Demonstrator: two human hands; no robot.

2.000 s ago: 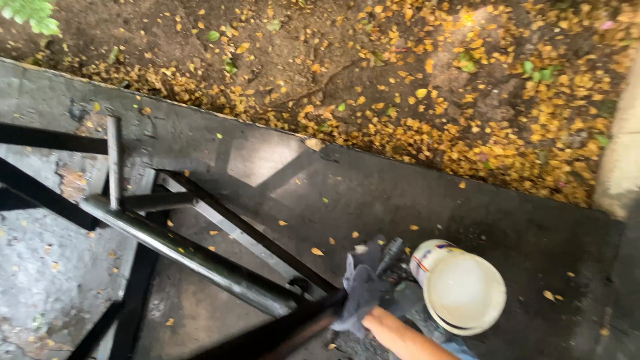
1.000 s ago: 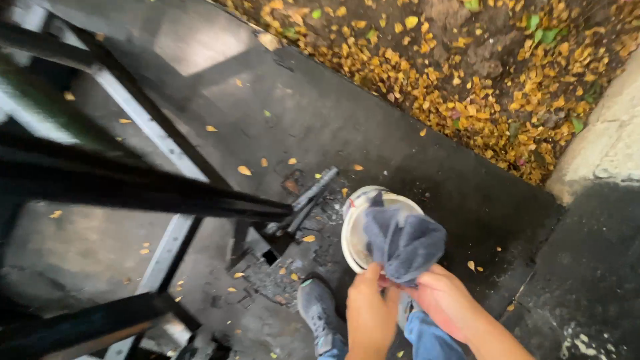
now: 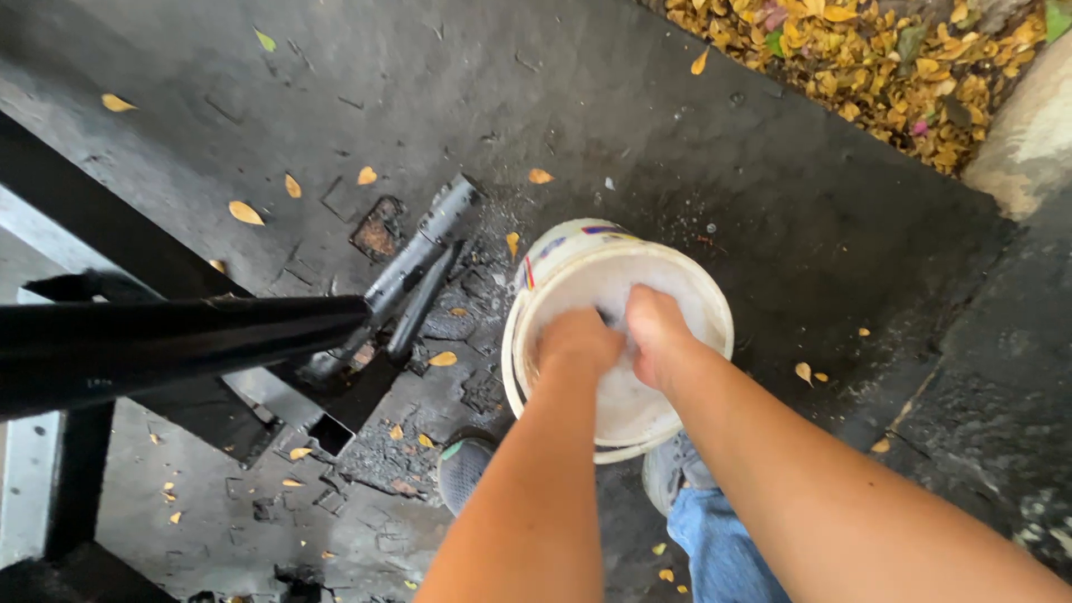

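Note:
Both my hands reach into a white plastic bucket (image 3: 729, 335) of cloudy, foamy water on the dark floor. Inside the rim, my left hand (image 3: 578, 339) is at the left and my right hand (image 3: 657, 331) is just beside it, their fingers partly sunk in the foam. A small dark patch, perhaps part of the grey cloth (image 3: 605, 316), shows between them; what the fingers grip is hidden.
Left of the bucket, a black metal tube (image 3: 184, 343) and a steel frame (image 3: 276, 389) fill the space. A wet grey pipe (image 3: 427, 243) slants up beside them. My shoes (image 3: 465, 471) stand near the bucket. Fallen leaves (image 3: 879, 75) lie beyond the floor's edge.
The grey cloth was at the frame, then bunched in both hands over the bucket. Now my hands are down in the foamy water and the cloth is mostly out of sight. The view has moved toward the bucket.

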